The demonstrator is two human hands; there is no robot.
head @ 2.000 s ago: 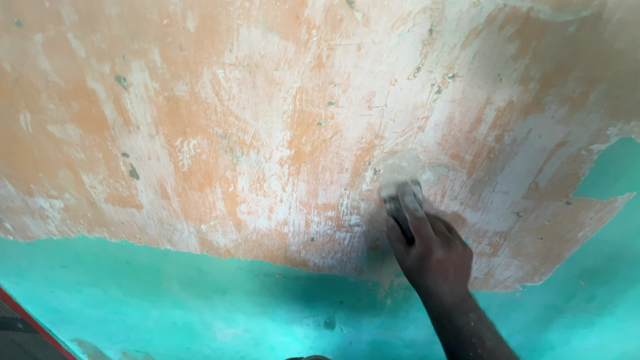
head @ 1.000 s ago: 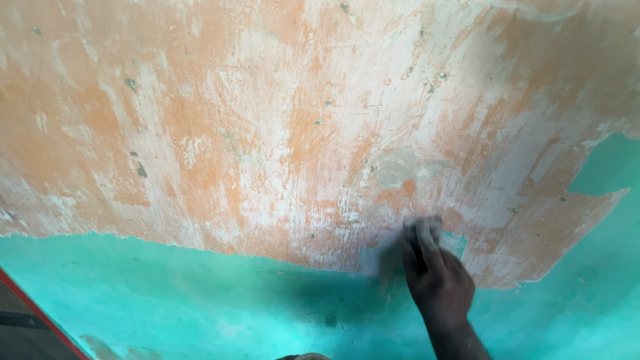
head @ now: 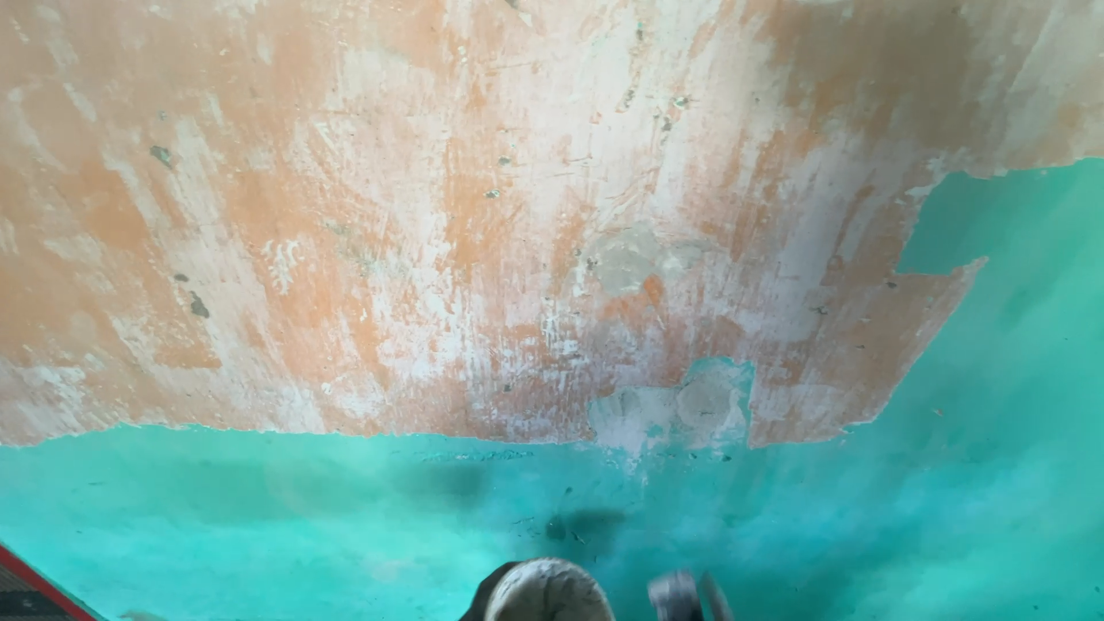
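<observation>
A round object (head: 550, 593) smeared with whitish-grey material rises from the bottom edge, with a dark edge of my left hand (head: 488, 593) around its left side. Most of that hand is out of view. Just to its right, the blurred, grey-smeared fingers of my right hand (head: 687, 597) show low in the frame; whether they grip anything is unclear. Above them the wall has a scraped orange-and-white surface (head: 388, 259). Smooth grey filler patches, one higher (head: 625, 259) and one lower (head: 707, 398), mark it, the lower within a whitish notch at the teal paint's edge.
Teal paint (head: 259, 509) runs along the lower wall and up the right side. Small dark pits (head: 199, 304) dot the scraped area. A red edge (head: 43, 582) beside a dark ribbed surface (head: 21, 604) lies at the bottom left corner.
My right hand has moved down from the wall to the bottom edge, beside the round object. The whitish notch and lower grey patch, earlier partly behind the hand, now show.
</observation>
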